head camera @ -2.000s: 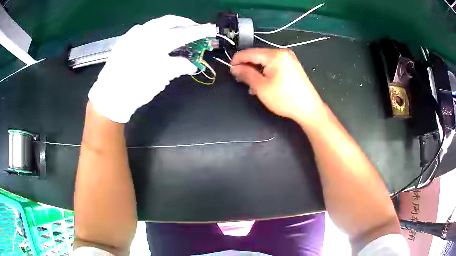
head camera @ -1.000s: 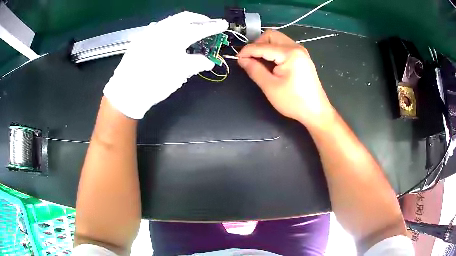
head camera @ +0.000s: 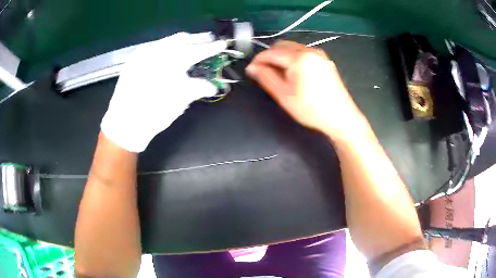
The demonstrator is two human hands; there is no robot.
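A long silver metal unit (head camera: 92, 69) lies at the back of the dark mat, with a round grey end part (head camera: 243, 37). My left hand (head camera: 155, 89), in a white glove, holds a small green circuit board (head camera: 220, 68) between thumb and fingers beside the unit. A thin yellow wire (head camera: 217, 99) loops below the board. My bare right hand (head camera: 296, 79) is just right of the board, its thumb and fingertips pinched together and blurred. Whether a wire is between them cannot be told. White lead wires (head camera: 302, 20) run right from the unit's end.
A solder spool (head camera: 17, 187) stands at the left, its solder wire (head camera: 217, 163) lying across the mat (head camera: 234, 212). A black iron stand with a brassy tip cleaner (head camera: 420, 101) and cables (head camera: 472, 136) are at the right. A green crate (head camera: 46, 260) is at the lower left.
The view has shifted. My right hand, earlier pinching a white wire at the board, is now slightly away from the board. My left hand keeps its hold on the board.
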